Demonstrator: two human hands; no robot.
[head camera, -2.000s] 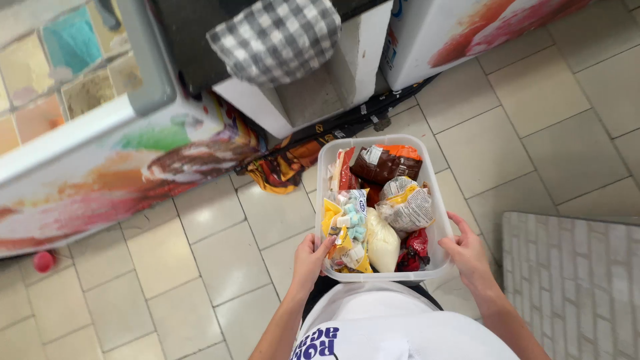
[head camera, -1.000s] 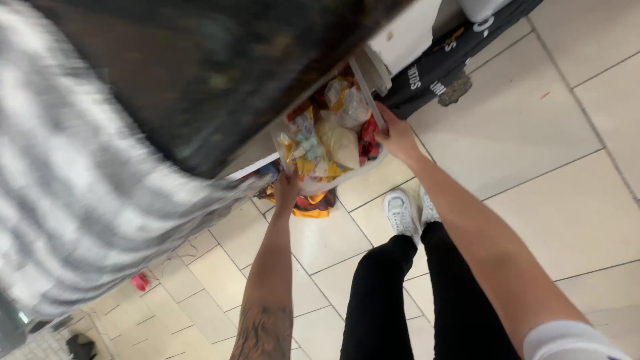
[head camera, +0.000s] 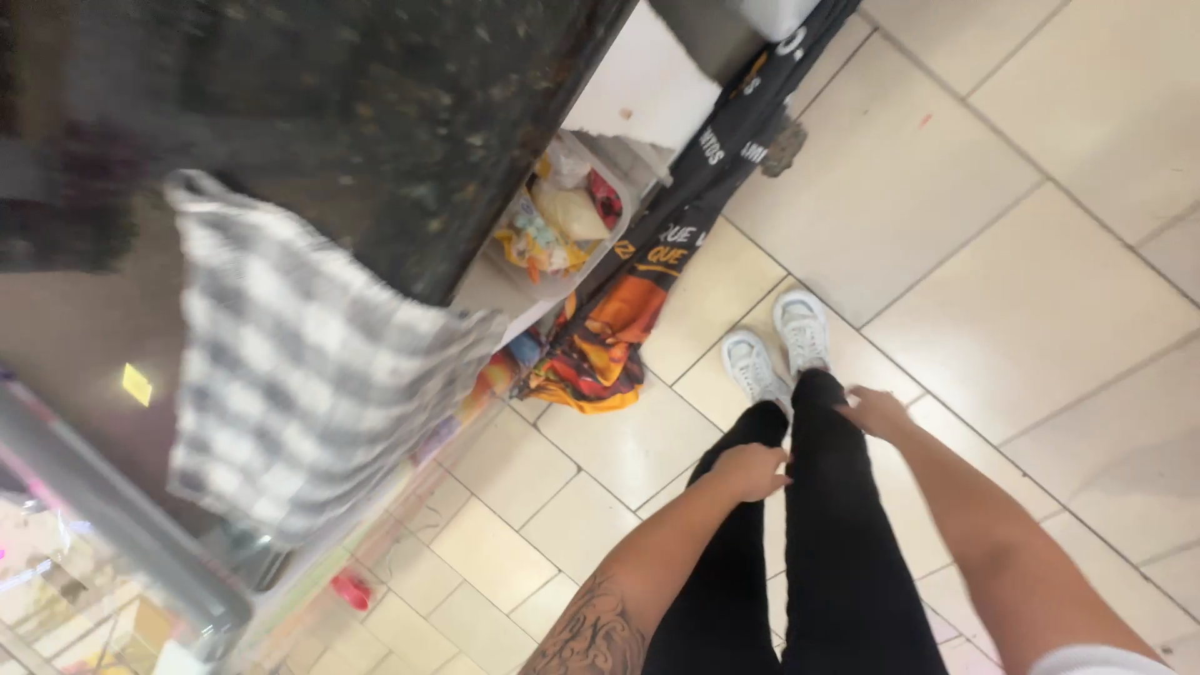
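A clear plastic bin (head camera: 614, 211) sits in the opening under the dark stone counter, partly hidden by the counter's edge. Inside it lie a bag of white contents (head camera: 569, 208), a yellow package (head camera: 539, 246) and a red package (head camera: 605, 199). My left hand (head camera: 753, 472) is over my black trousers, near the knee, with nothing visible in it. Near the other knee is my right hand (head camera: 877, 412), fingers apart, also holding nothing. Both hands are well away from the bin.
A grey checked cloth (head camera: 309, 375) hangs over the dark counter (head camera: 375, 112). A black printed fabric banner with an orange end (head camera: 609, 328) lies bunched on the tiled floor (head camera: 947, 206) along the counter's base. A small red object (head camera: 352, 589) lies at the lower left.
The bin, held in both hands before, now rests under the counter. Both hands have let go and drawn back toward my legs.
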